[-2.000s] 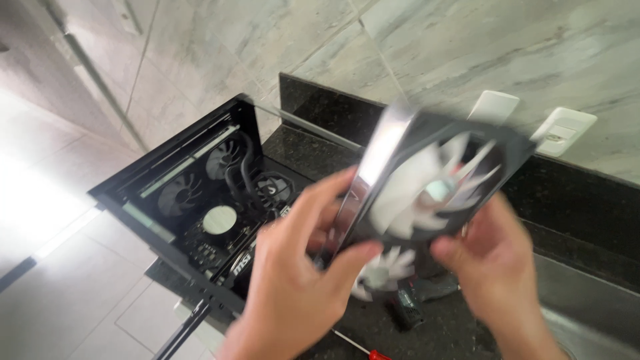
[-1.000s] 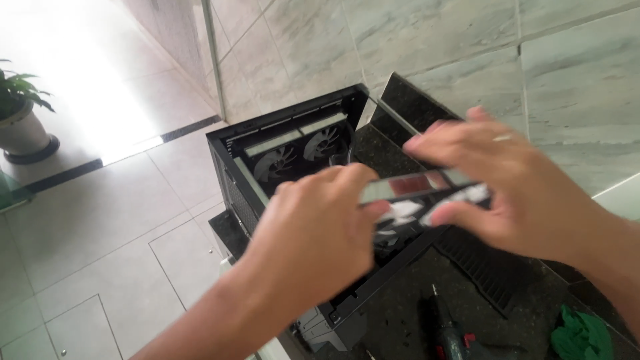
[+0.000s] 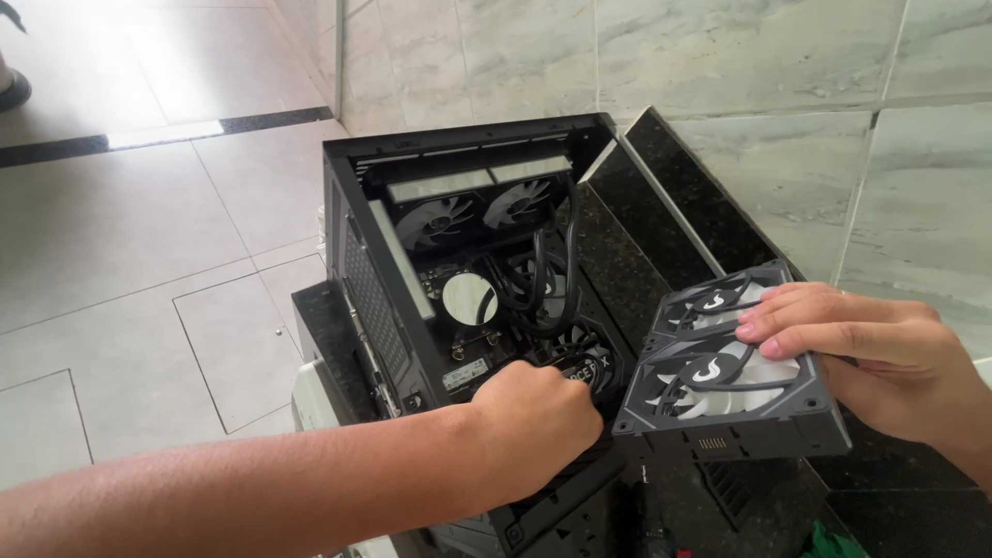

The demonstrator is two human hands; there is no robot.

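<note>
My right hand [image 3: 868, 341] grips a joined pair of computer case fans [image 3: 717, 380] with white blades and dark frames, just right of the open case. My left hand [image 3: 539, 430] reaches into the black computer case [image 3: 372, 225], fingers curled and hidden from view beside the graphics card [image 3: 593, 370]; whether it grips something cannot be told. Inside the case are a round mirror-faced cooler pump [image 3: 470, 299], black tubes [image 3: 570, 271] and two mounted fans [image 3: 480, 213] near the top.
The case rests on a black granite counter [image 3: 612, 225] against a marble-patterned wall [image 3: 744, 178]. Green cloth-like material [image 3: 831, 542] lies at the bottom right, near a black slotted panel [image 3: 725, 496]. Tiled floor [image 3: 155, 310] spreads to the left.
My left hand has let go of the fan pair and moved into the case. My right hand now holds the fans alone, with their hub side up, to the right of the case.
</note>
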